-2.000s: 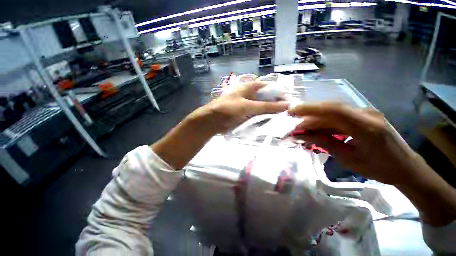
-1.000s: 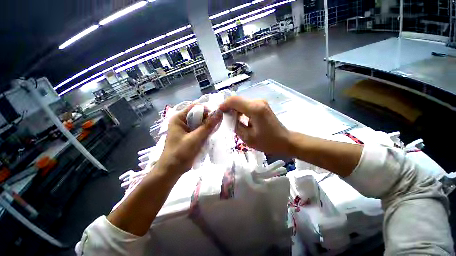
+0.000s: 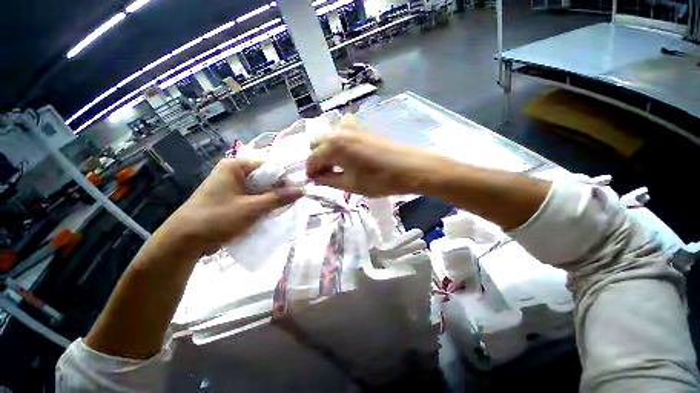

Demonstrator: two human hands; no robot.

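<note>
My left hand holds a small white piece between thumb and fingers, above a thick bundle of white cut pieces. A white flat piece shows under this hand; whether it is held or lies on the stack is unclear. My right hand is curled with fingertips pinched together just right of the left thumb; it is slightly blurred, and what is between the fingertips is hidden. Two red-and-black patterned ties run down over the bundle's front edge.
More white bundles with a red tie stand at the right. A dark blue item lies between the stacks. A metal-topped table extends behind, another table stands far right, and a rack with orange parts is at left.
The view has turned rightward and tilted down. Both hands remain close together over the bundle. The left hand has opened out somewhat, and the fingertips are slightly farther apart than a second ago.
</note>
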